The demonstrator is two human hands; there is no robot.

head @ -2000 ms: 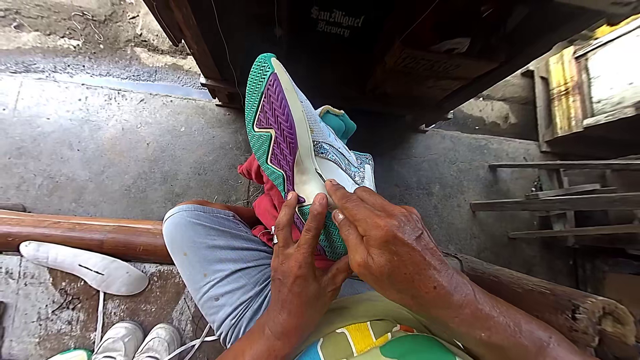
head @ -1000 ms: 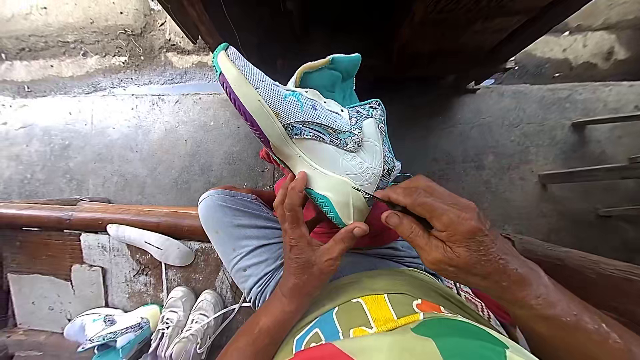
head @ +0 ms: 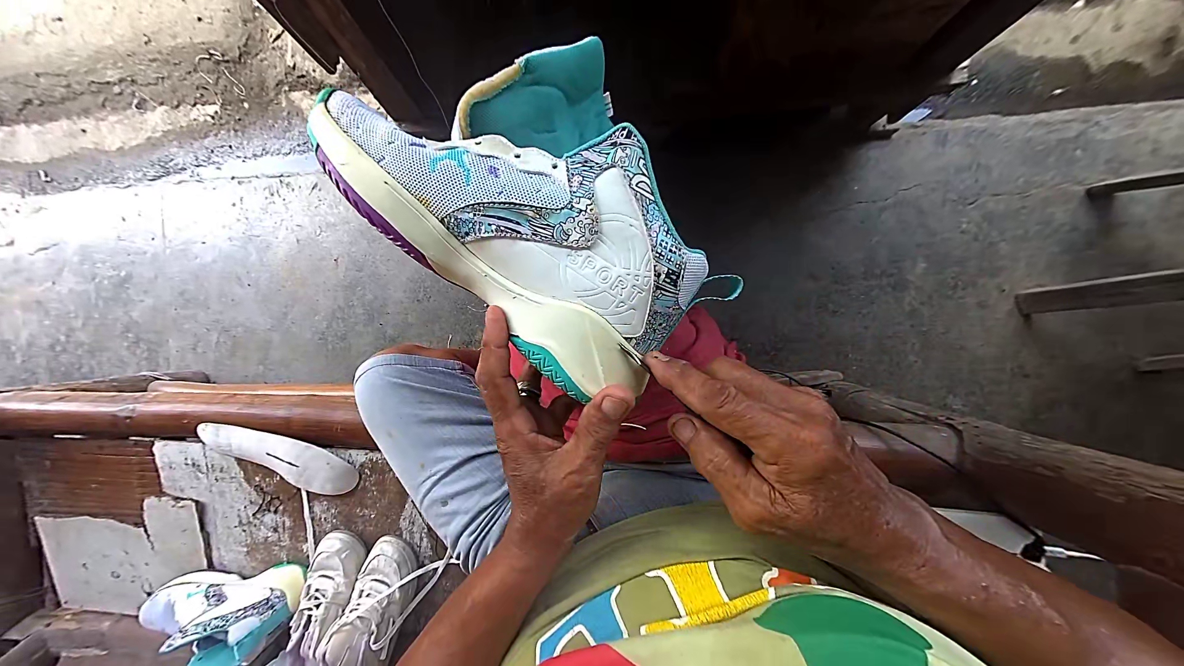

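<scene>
A high-top sneaker with a patterned white and teal upper, cream midsole and green and purple outsole lies on its side over the lap, toe to the upper left. My left hand grips its heel end, thumb on the cream midsole and fingers at the outsole edge. At the seam between midsole and upper near the heel, my right hand holds a thin dark pointed tool, mostly hidden by the fingers. A red cloth lies beneath the shoe.
On the wooden bench at lower left lie a white insole, a pair of white laced sneakers and another patterned shoe. A bamboo pole runs along the bench. A dark wooden structure stands ahead, with wooden slats at right.
The sneaker has turned from showing its outsole to showing its side and upper. My right hand has moved from the outsole side to the heel seam, where the thin tool now shows.
</scene>
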